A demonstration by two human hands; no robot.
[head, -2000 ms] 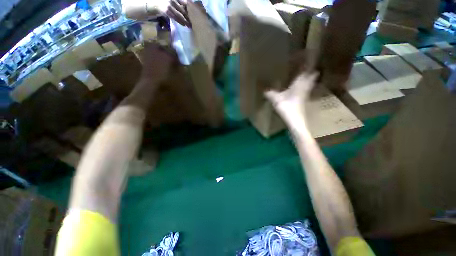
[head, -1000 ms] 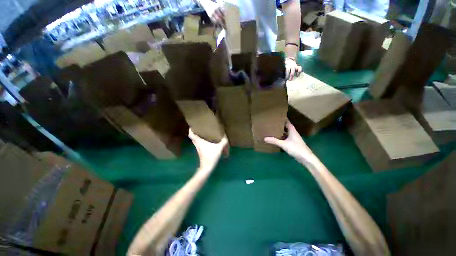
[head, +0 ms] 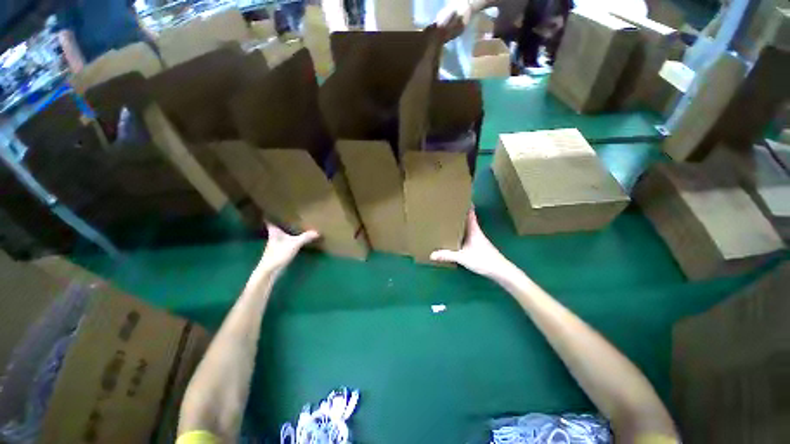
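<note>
Several open brown cartons point(head: 437, 199) stand side by side in a row in front of me, their dark lid flaps up. My left hand point(head: 288, 247) holds the row low on its left, thumb on the near face of a carton. My right hand point(head: 472, 251) grips the right end of the row, thumb on the near face and the other fingers partly hidden behind the side. A heap of white cords point(head: 325, 420) lies nearest me, and bagged white cords point(head: 550, 429) lie at the bottom right.
A closed carton point(head: 561, 182) lies right of the row. More closed cartons point(head: 706, 212) are at the far right. A large printed carton point(head: 108, 373) is at the lower left, another point(head: 736, 364) at the lower right. Another person's hand point(head: 463, 13) is at the top, beyond the row.
My left hand has moved left along the row, and the cartons between my hands have shifted left and closer together. The closed carton on the right has turned and stands apart from the row.
</note>
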